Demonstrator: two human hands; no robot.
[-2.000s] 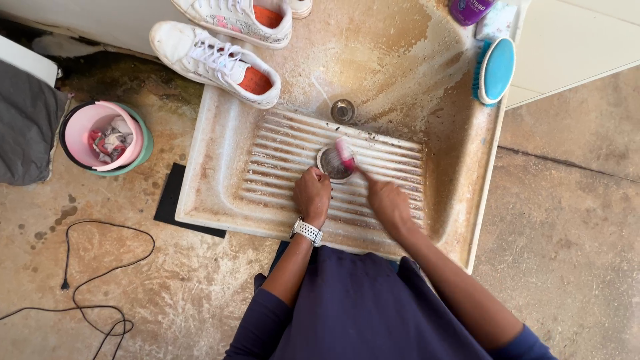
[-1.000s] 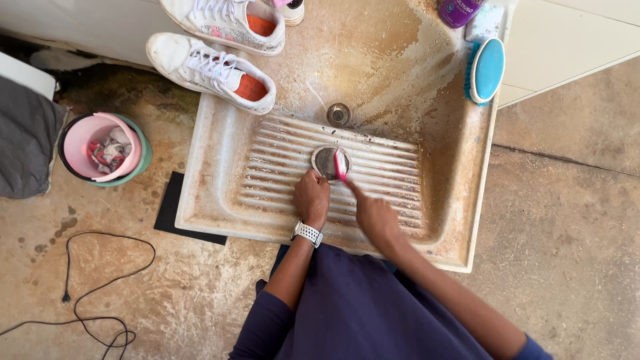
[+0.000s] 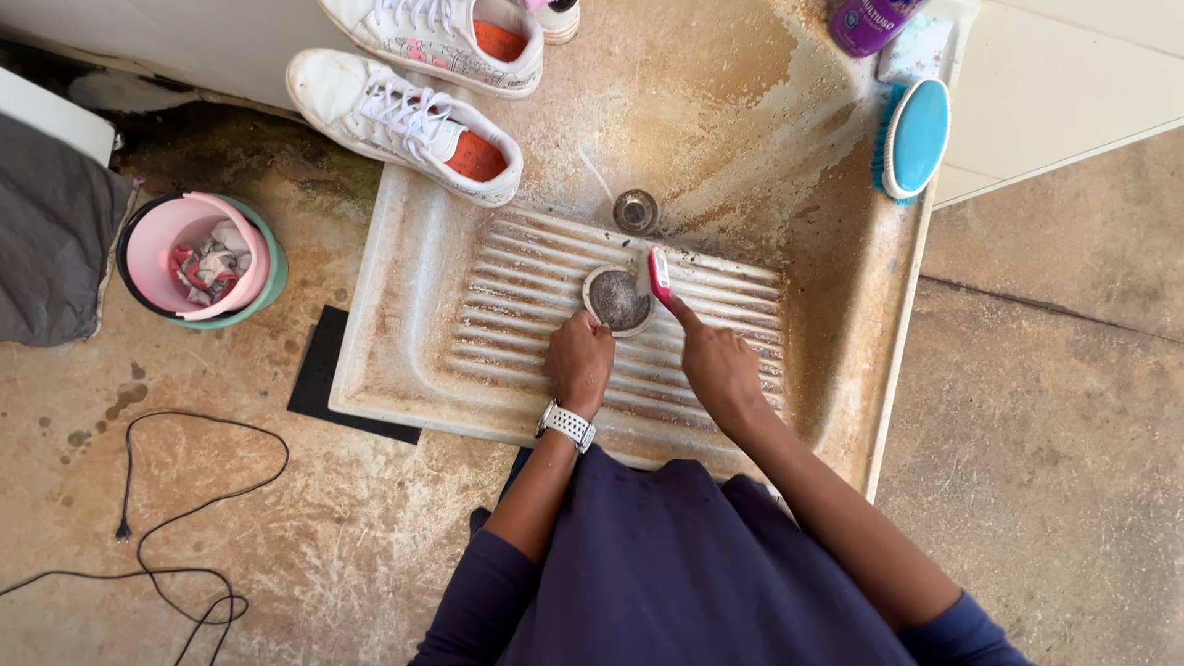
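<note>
On the ribbed washboard of the stained laundry sink (image 3: pixel 407 277) lies a round piece (image 3: pixel 620 300) with a pale rim and a dark grey, mesh-like middle. My left hand (image 3: pixel 581 363) pinches its lower left edge between thumb and finger. A pink and white brush (image 3: pixel 659 275) is in my right hand (image 3: pixel 726 375), index finger stretched along the handle, its head at the upper right edge of the round piece. The brush's bristles are blurred. Above the washboard is the metal drain (image 3: pixel 635 212).
White sneakers (image 3: pixel 407 125) rest on the sink's upper left. A blue oval scrub brush (image 3: pixel 916 139), a purple bottle (image 3: pixel 869 23) and a pale sponge-like block (image 3: pixel 916 48) line its right edge. Nested buckets (image 3: pixel 199 259) with cloths and a black cord (image 3: pixel 166 518) are on the floor.
The pink and white brush has moved from over the round piece to its right edge, and my right hand has shifted with it. My left hand keeps its hold on the piece.
</note>
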